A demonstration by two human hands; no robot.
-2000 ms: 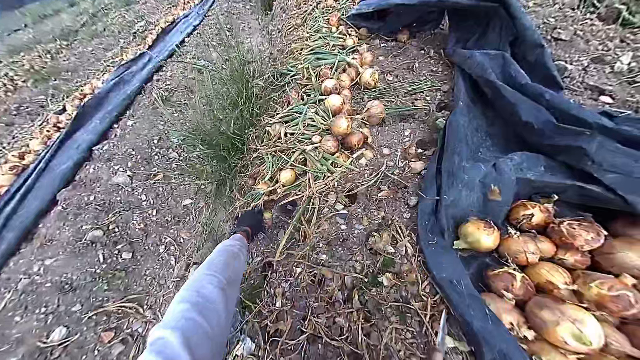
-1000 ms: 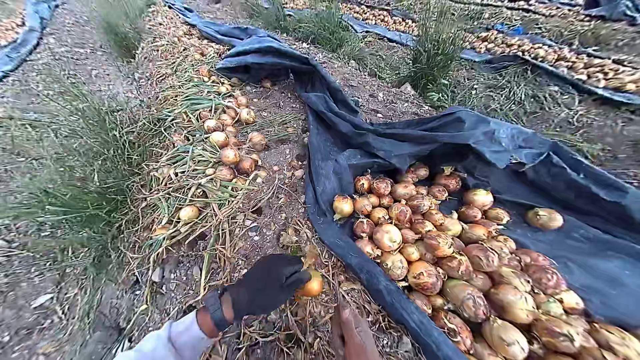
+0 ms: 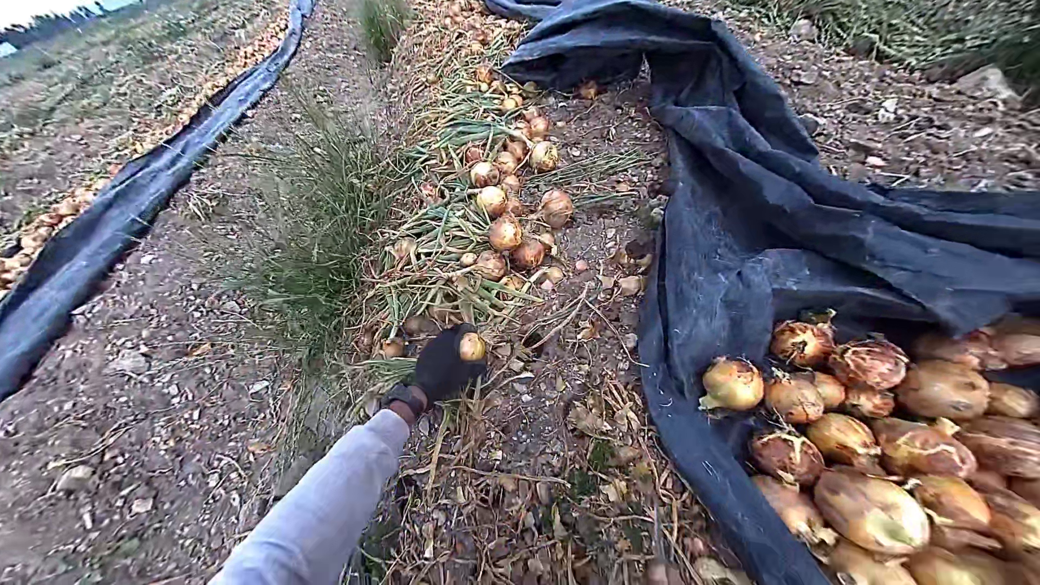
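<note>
My left hand (image 3: 448,366), in a black glove with a dark band at the wrist, reaches to the near end of a row of onions with leafy tops. Its fingers are closed around a small yellow onion (image 3: 472,347). Just beyond it, several onions (image 3: 505,233) lie among green and dried onion tops (image 3: 439,236). To the right, a pile of trimmed onions (image 3: 871,512) rests on a dark fabric sheet (image 3: 731,236). My right hand is out of the frame.
A tuft of tall grass (image 3: 325,227) grows left of the onion row. Farther left, a long dark fabric strip (image 3: 154,183) runs beside more onions. Stony soil (image 3: 162,390) and dry onion leaves (image 3: 585,487) cover the ground near me.
My left hand has moved away from beside the sheet, out to the onion row. The right hand, partly seen at the bottom one second ago, has left the view. The view has swung left.
</note>
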